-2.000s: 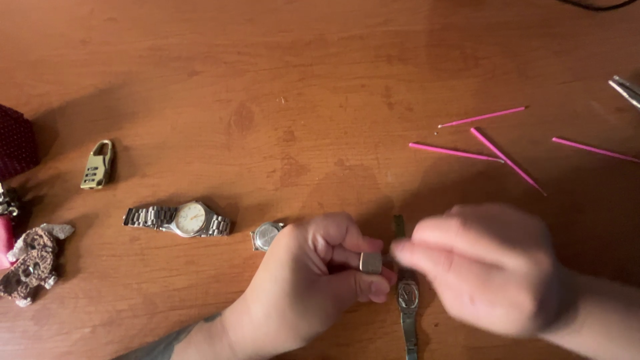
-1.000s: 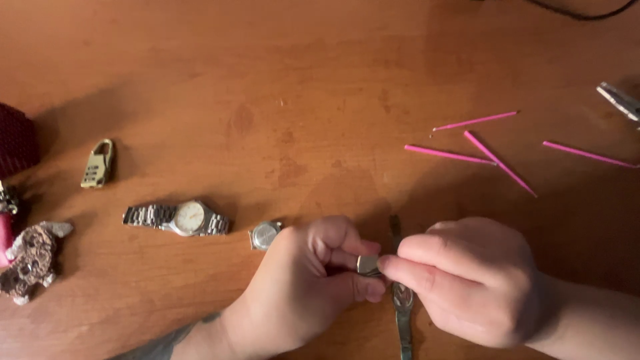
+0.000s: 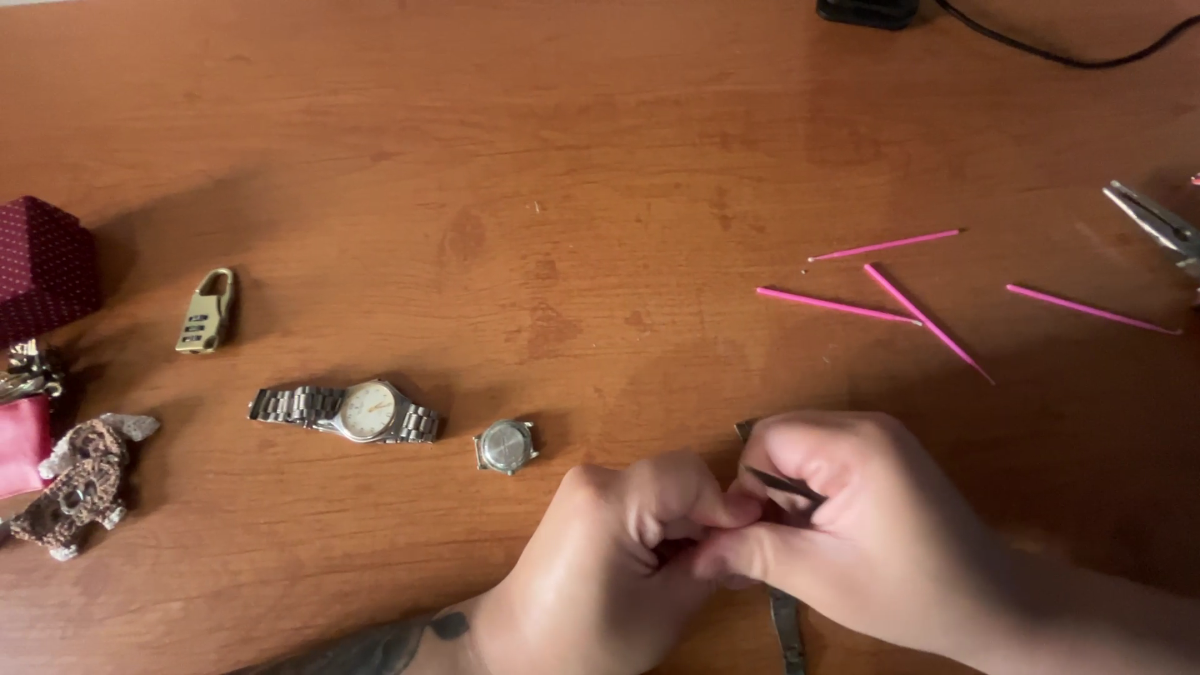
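My left hand [image 3: 609, 562] is closed at the lower middle, its fingertips against those of my right hand [image 3: 872, 544]. The small metal piece seen between the left fingers earlier is hidden by the fingers. A thin dark tool [image 3: 786, 485] shows in the curl of my right hand. Under that hand lies a watch with a narrow dark band [image 3: 787, 628], its middle covered. Left of my hands, a small round watch case [image 3: 507, 446] without a strap lies back up. Beyond it is a silver wristwatch [image 3: 369, 411] with a pale dial and link bracelet.
A brass combination padlock [image 3: 204, 314], a dotted maroon box [image 3: 42, 267] and a crocheted figure [image 3: 80, 483] are at left. Several pink micro applicator sticks [image 3: 839, 306] lie at right, near metal pliers [image 3: 1158, 220]. A black cable [image 3: 1050, 58] runs along the top right.
My right hand has turned and closed in against the left fingertips. The metal piece, visible between the left fingers before, is now covered. The thin dark tool has come into sight.
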